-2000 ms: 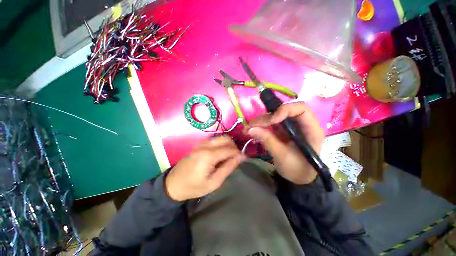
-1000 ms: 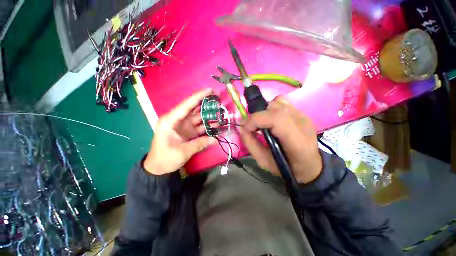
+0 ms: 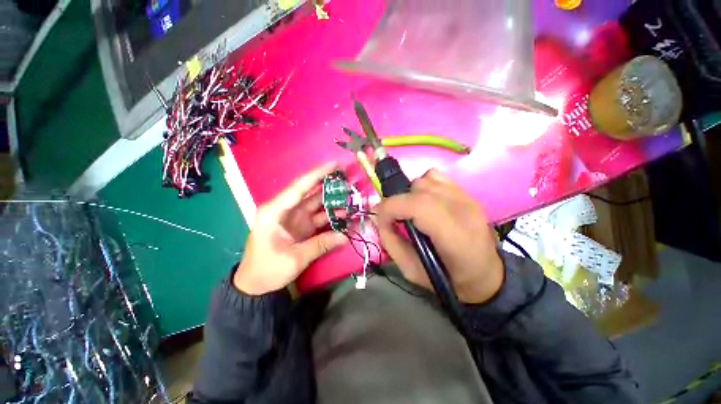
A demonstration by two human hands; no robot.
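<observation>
My left hand (image 3: 285, 237) holds a green ring PCB (image 3: 337, 197) tilted on edge between thumb and fingers. Thin black, red and white wires hang from the board, with a small white connector (image 3: 361, 282) at the end. My right hand (image 3: 447, 233) is around the black handle of a soldering iron (image 3: 393, 175); its metal tip points up and away, clear of the board. My right fingertips are close to the board's wires; whether they pinch a wire cannot be told. Pliers with yellow-green handles (image 3: 427, 142) lie open behind, partly under the iron.
A pile of wire leads (image 3: 201, 118) lies at the upper left, beside a framed dark panel (image 3: 130, 87). A clear plastic hood (image 3: 454, 51) is at the top. A tip-cleaning pot (image 3: 635, 99) stands at the right. A silvery-blue cable bundle (image 3: 71, 300) fills the far left.
The ring PCB, lying flat on the pink sheet two seconds ago, was picked up by my left hand and tilted. Since one second ago, both hands have barely moved; the view has shifted slightly.
</observation>
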